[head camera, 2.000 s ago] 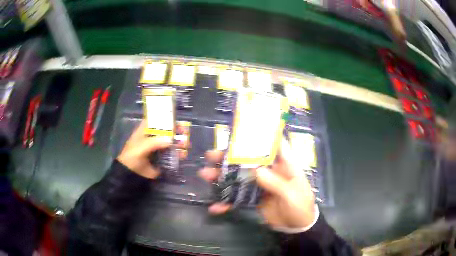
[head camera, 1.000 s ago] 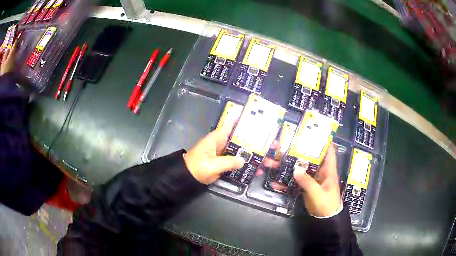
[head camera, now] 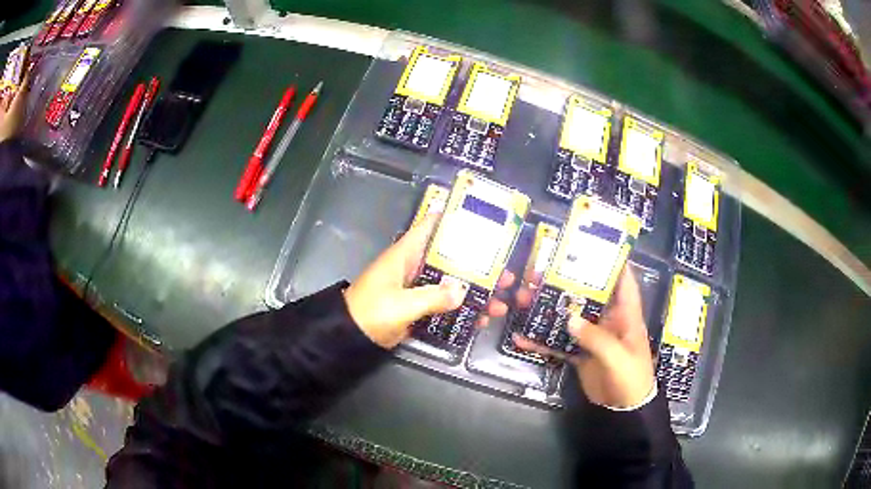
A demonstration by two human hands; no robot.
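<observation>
My left hand (head camera: 392, 296) holds a keypad phone (head camera: 470, 250) with a yellow frame and black keys, its thumb on the keys just below the screen. My right hand (head camera: 616, 344) holds a second such phone (head camera: 584, 258), thumb also on the upper keys. Both screens are lit white with a dark blue patch near the top. Both phones are above a clear blister tray (head camera: 315, 224). More phones with white screens lie in it: several along the far row (head camera: 487, 100) and one at the near right (head camera: 685, 320). Others are partly hidden behind my held phones.
Red pens (head camera: 267, 138) and a clear-barrelled pen (head camera: 289, 143) lie left of the tray. Farther left are two slim red pens (head camera: 122, 134) and a black device (head camera: 170, 119) with a cable. Another person's sleeve (head camera: 38, 277) is at the left edge.
Dark patches have appeared on the two held phones' screens. Two seconds ago the left hand was over the tray's left part, apart from the right; now the hands are close together.
</observation>
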